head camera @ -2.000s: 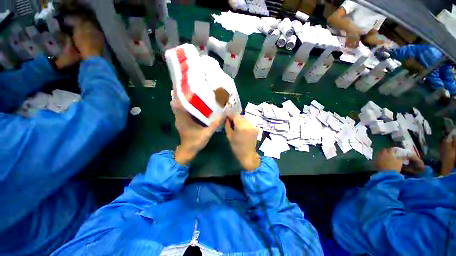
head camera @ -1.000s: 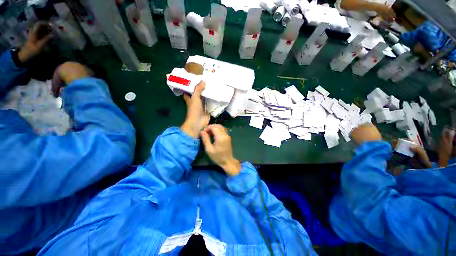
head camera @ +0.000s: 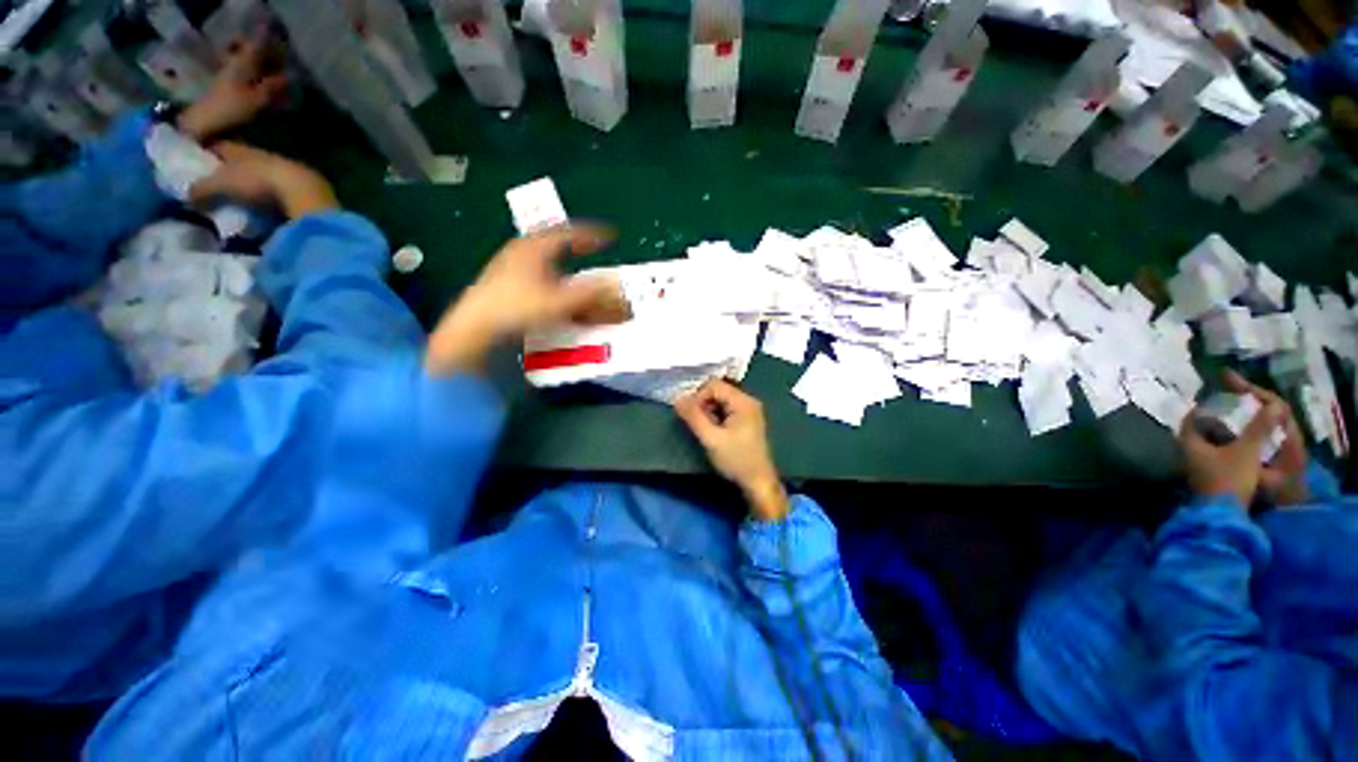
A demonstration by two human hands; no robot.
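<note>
White folding cartons (head camera: 678, 331) with a red block at the left end lie side by side on the bench in front of me. A brown spot shows at their left end. My left hand (head camera: 518, 298) is blurred over that end, fingers apart, with no held thing visible. My right hand (head camera: 730, 429) has its fingertips together at the cartons' lower right edge; whether it grips anything is unclear. Folded leaflets (head camera: 953, 320) lie in a loose pile right of the cartons, touching or overlapping their right end. A small white block (head camera: 533, 206) stands beyond my left hand.
Open standing cartons (head camera: 715, 67) form a row along the far side. A grey metal post (head camera: 350, 97) rises at the left. Neighbours' blue sleeves (head camera: 194, 402) and hands are close at left and right. A small white disc (head camera: 407, 259) lies on the green bench (head camera: 596, 454).
The cartons have been lowered from a tilted hold to lying on the bench. My left hand has let go and moved left. My right hand has moved right to the cartons' edge.
</note>
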